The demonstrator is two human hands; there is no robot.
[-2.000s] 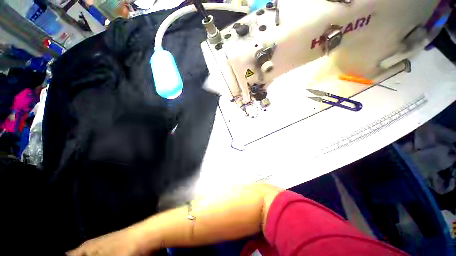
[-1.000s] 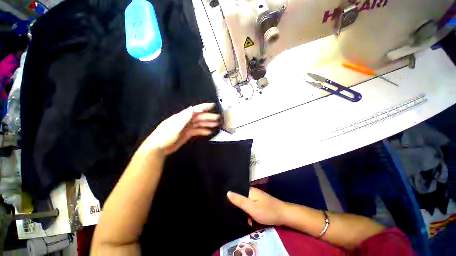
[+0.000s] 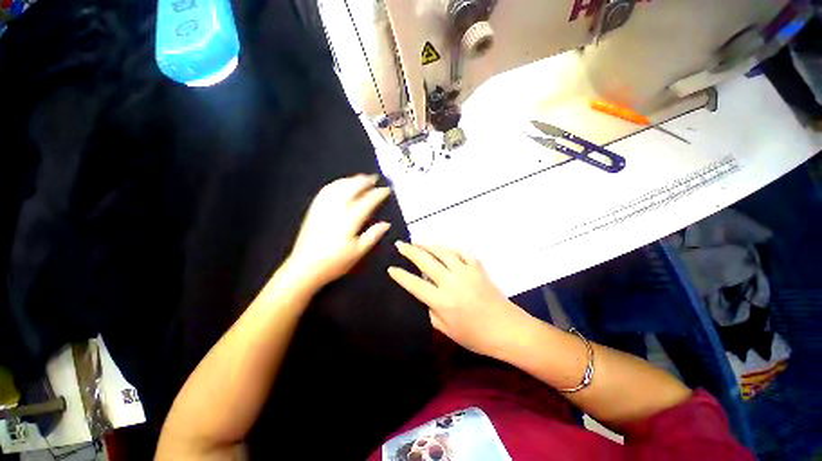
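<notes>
A large black garment piece [image 3: 207, 207] lies left of the sewing machine and reaches down over my lap, its right edge just left of the needle area. My left hand [image 3: 347, 225] rests on the cloth near that edge, fingers slightly bent. My right hand [image 3: 455, 293] lies at the same edge, lower and to the right, fingertips on the cloth. Whether either hand pinches the cloth is not clear. The presser foot [image 3: 413, 142] of the cream sewing machine [image 3: 532, 31] stands just beyond my left fingertips.
Thread snips [image 3: 581, 147] and an orange-handled tool [image 3: 620, 112] lie on the white table [image 3: 505, 234], right of the needle. A printed ruler scale [image 3: 649, 203] runs near the front edge. The blue lamp head [image 3: 196, 40] hangs over the cloth. Grey cloth [image 3: 721, 261] lies below the table.
My right hand has moved up and inward to the cloth edge, close to my left hand. The cloth corner no longer shows on the table front. The view has shifted slightly.
</notes>
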